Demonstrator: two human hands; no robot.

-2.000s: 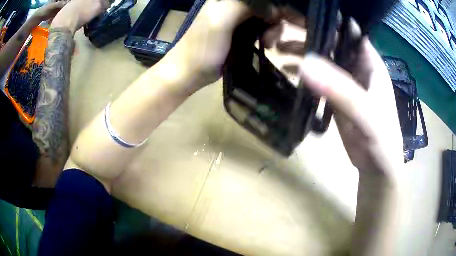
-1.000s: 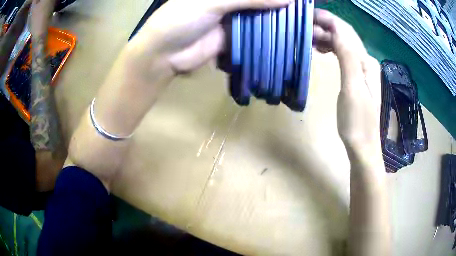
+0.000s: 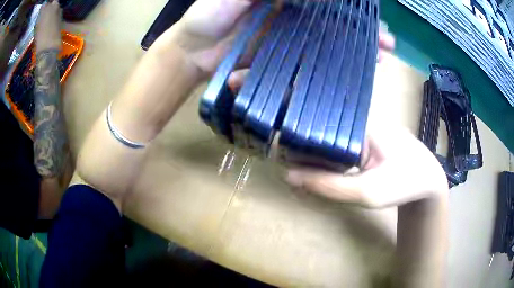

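Note:
A stack of black phone middle frames (image 3: 321, 84) is held in the air at the upper centre, ribbed long edges towards the camera. The frame at its left end stands apart from the rest, with a fingertip showing in the gap. My left hand (image 3: 214, 34) holds the stack at its upper left; its fingers are partly hidden behind the frames. My right hand (image 3: 377, 174) holds the stack from below at its lower right, thumb under the lower edge, with fingertips showing at the far right side. Both hands are slightly blurred.
Another stack of frames (image 3: 451, 121) lies at right, and more dark frames (image 3: 504, 214) at the far right edge. White blister trays (image 3: 462, 39) are at upper right. A neighbour's tattooed arm (image 3: 49, 112) crosses an orange tray (image 3: 73, 42) at left. Tan cardboard (image 3: 186, 197) covers the bench.
The held stack has tilted and come closer, showing more of its edges, and its left frame has parted from the others. My right hand has moved from beside the stack to its lower edge.

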